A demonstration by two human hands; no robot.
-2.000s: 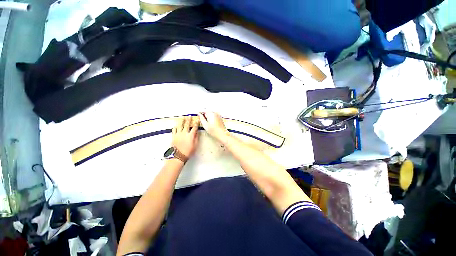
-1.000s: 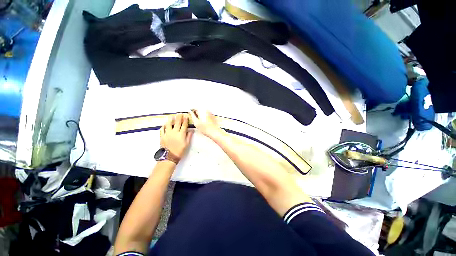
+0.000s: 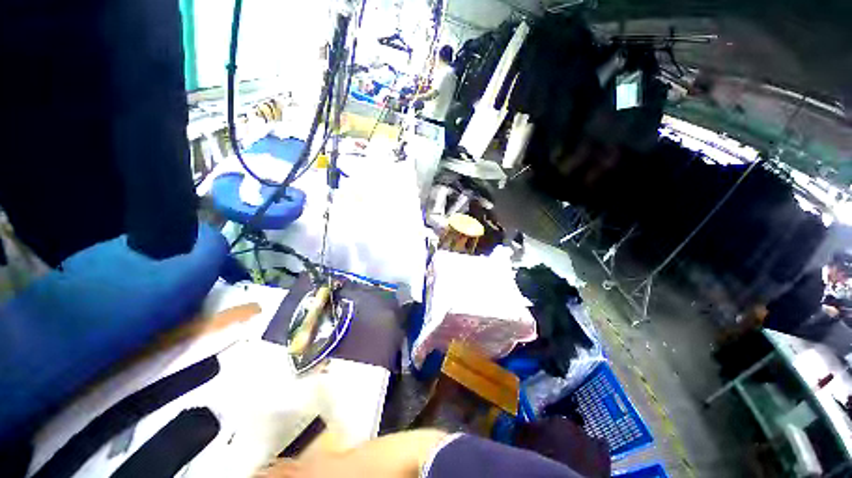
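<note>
The end of a black waistband piece (image 3: 304, 436) shows at the bottom edge of the view, on the white board cover. My right hand (image 3: 304, 465) is beside it, blurred and cut off by the bottom edge, so its fingers and hold cannot be made out. My left hand is out of the picture. The steam iron (image 3: 311, 331) lies on the dark grey rest pad (image 3: 374, 322). Two more black strips, one narrow (image 3: 131, 409) and one wider (image 3: 176, 446), lie on the board at the lower left.
A tan template (image 3: 220, 323) lies along the blue padded roll (image 3: 84, 313). Hose and cables hang above the iron. Right of the board are a wrapped bundle (image 3: 476, 308), a brown box (image 3: 481, 375) and a blue crate (image 3: 607, 411). People show farther off, with dark hanging clothes.
The view has swung right and up, away from the working strip. My left hand has left the picture, and my right hand is now only partly visible at the bottom. The iron still rests on its pad.
</note>
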